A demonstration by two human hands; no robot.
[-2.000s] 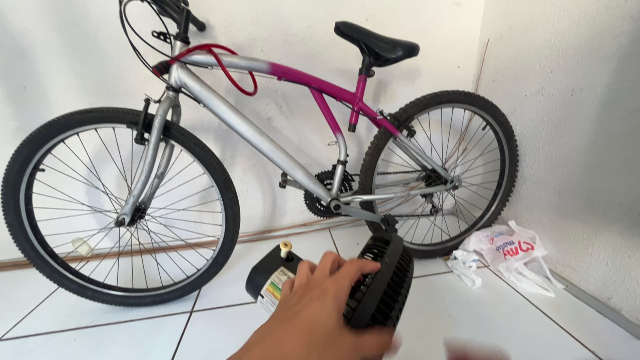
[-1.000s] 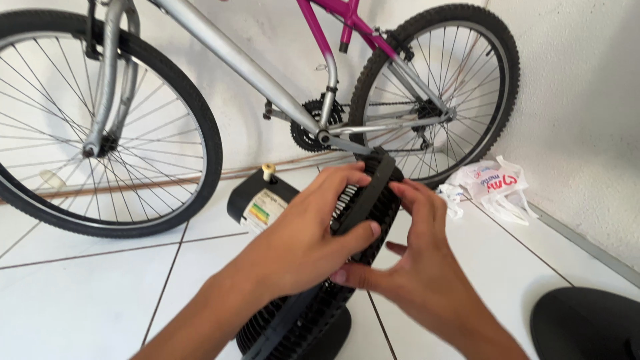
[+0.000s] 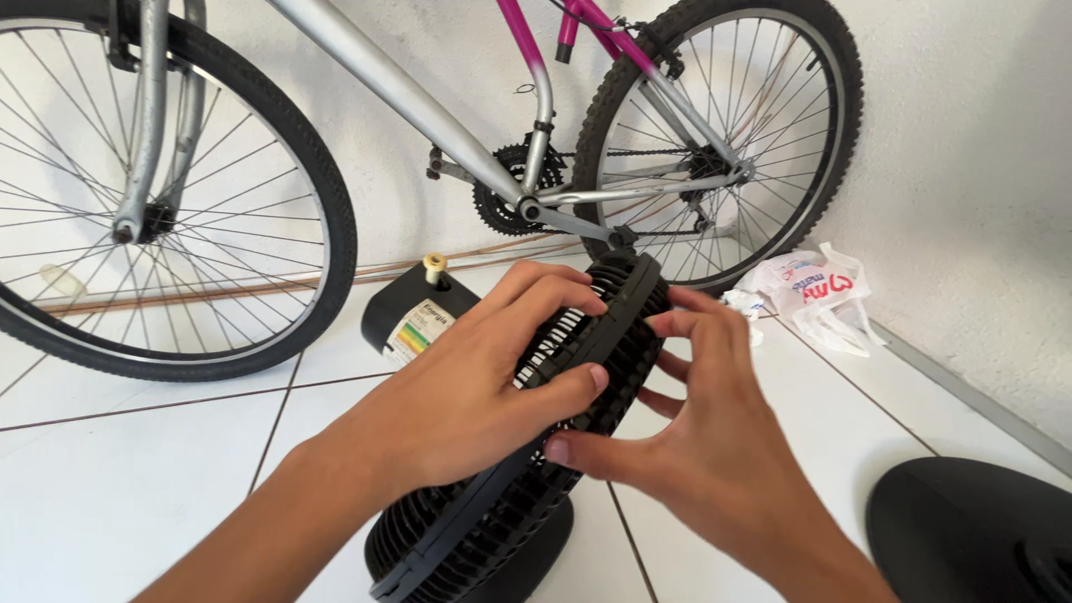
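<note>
A black electric fan's round grille stands on edge, seen from its rim, in the lower middle of the view. My left hand lies over its left side, fingers on the grille near the rim band. Around the upper right part of the grille my right hand is curved, thumb low and fingers near the top. Behind my left hand is the fan's black motor housing, with a pale knob on top and an energy label on its side. The fan's lower parts are partly hidden.
A silver and magenta bicycle leans along the white wall, its front wheel at the left. A white plastic bag lies on the tiled floor near the rear wheel. At the lower right is a black round base.
My right hand, a blur at the lower edge two seconds ago, has come up to the grille beside my left hand. The view has tilted down.
</note>
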